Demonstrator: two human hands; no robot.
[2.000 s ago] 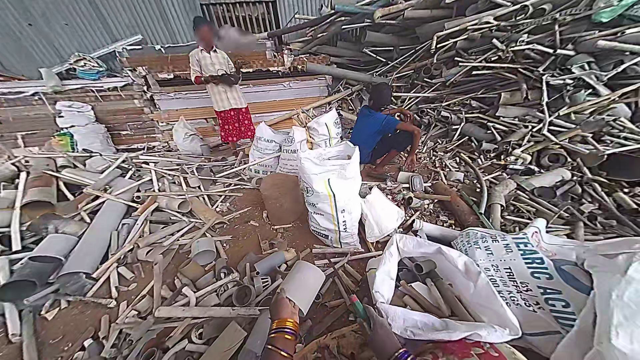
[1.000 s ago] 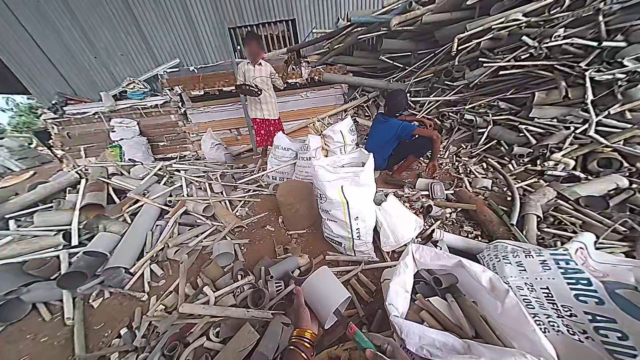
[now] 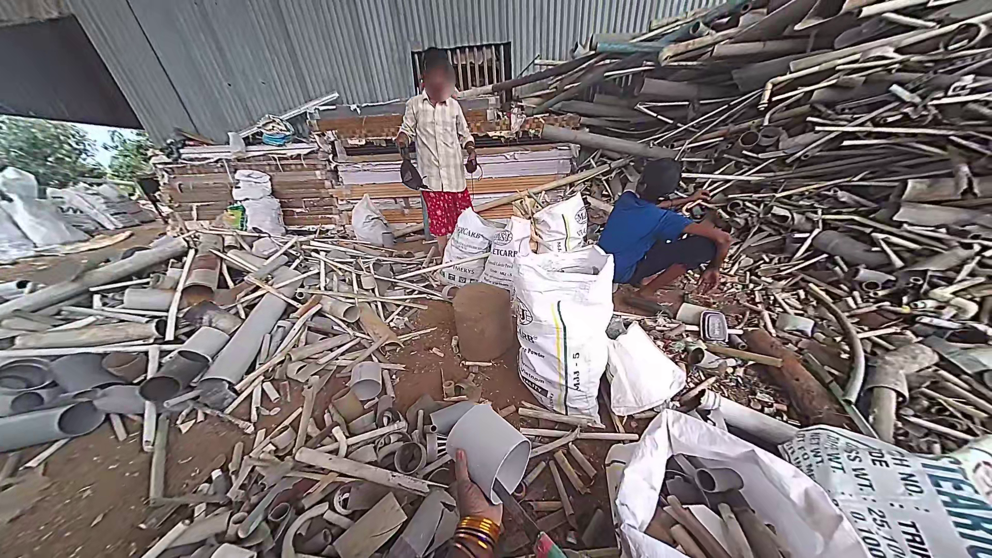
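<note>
My left hand [image 3: 473, 500], with bangles at its wrist, holds a short, wide grey plastic pipe piece [image 3: 487, 449] from below, thumb up against its wall. The dark narrow blade [image 3: 515, 508] of a hand tool reaches up to the pipe's open end; its green and red handle [image 3: 547, 547] is cut by the bottom edge. My right hand is below the frame. Right of the tool stands an open white woven sack [image 3: 744, 473] with pipe offcuts inside. Loose plastic pipe offcuts [image 3: 372, 531] lie around and under my left hand.
A tall white sack [image 3: 562, 341] stands ahead, beside a brown slab [image 3: 482, 322]. One person [image 3: 442, 147] stands near stacked boards; another person [image 3: 647, 229] in blue squats to the right. A high pipe heap [image 3: 852, 155] rises at the right; larger pipes [image 3: 248, 333] lie at the left.
The view has swung left and up. The tool's blade now meets the pipe piece, which one second ago was apart from it. My right hand has dropped out of the frame.
</note>
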